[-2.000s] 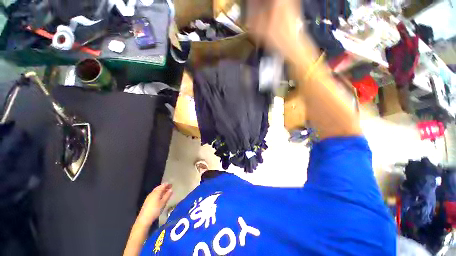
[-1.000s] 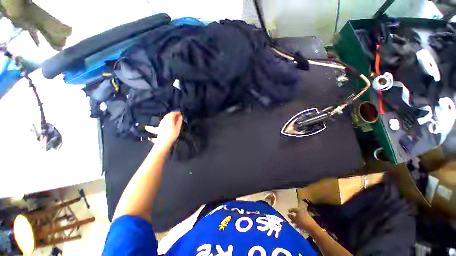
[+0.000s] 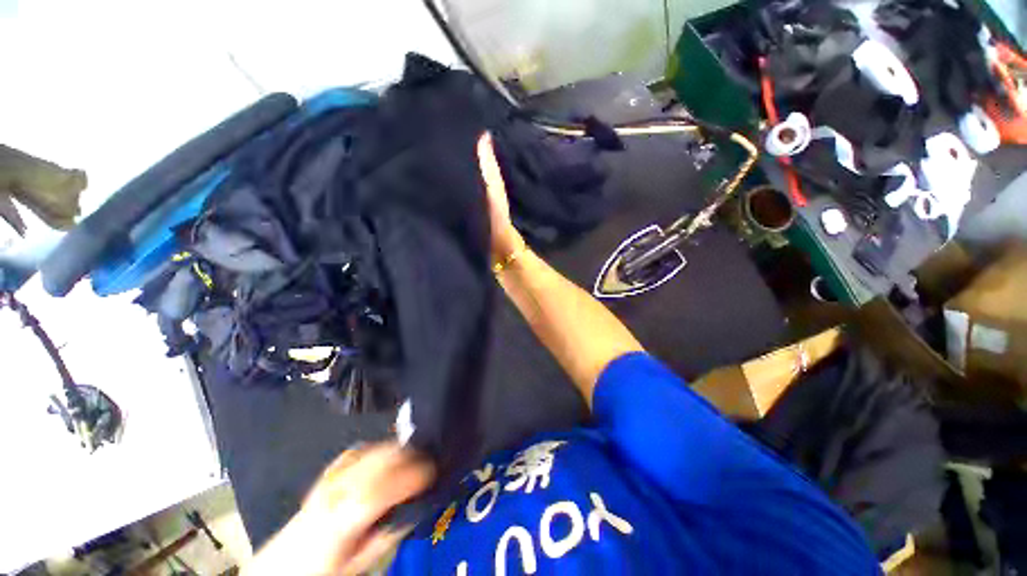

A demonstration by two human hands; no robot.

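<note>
A dark navy garment (image 3: 434, 281) stretches from the cloth heap toward my body, over the black pressing table (image 3: 541, 388). My left hand (image 3: 366, 495) is blurred at its near end, beside a small white label; its grip is unclear. My right hand (image 3: 496, 197) lies along the garment's far right side, palm inward, with the thumb side up; its fingers are partly hidden by cloth. The steam iron (image 3: 642, 262) rests on the table to the right, touched by neither hand.
A dark garment heap (image 3: 282, 225) covers the left and far table. A brownish iron hose (image 3: 738, 169) arcs at right beside a round tin (image 3: 768, 209). A green-edged side table (image 3: 828, 264) holds white rolls and cloth. Dark garments hang over a cardboard box at lower right.
The view has swung back to the table, then shifted slightly. My right hand has moved from near my body out to the heap. A garment now extends toward me; my left hand has come nearer.
</note>
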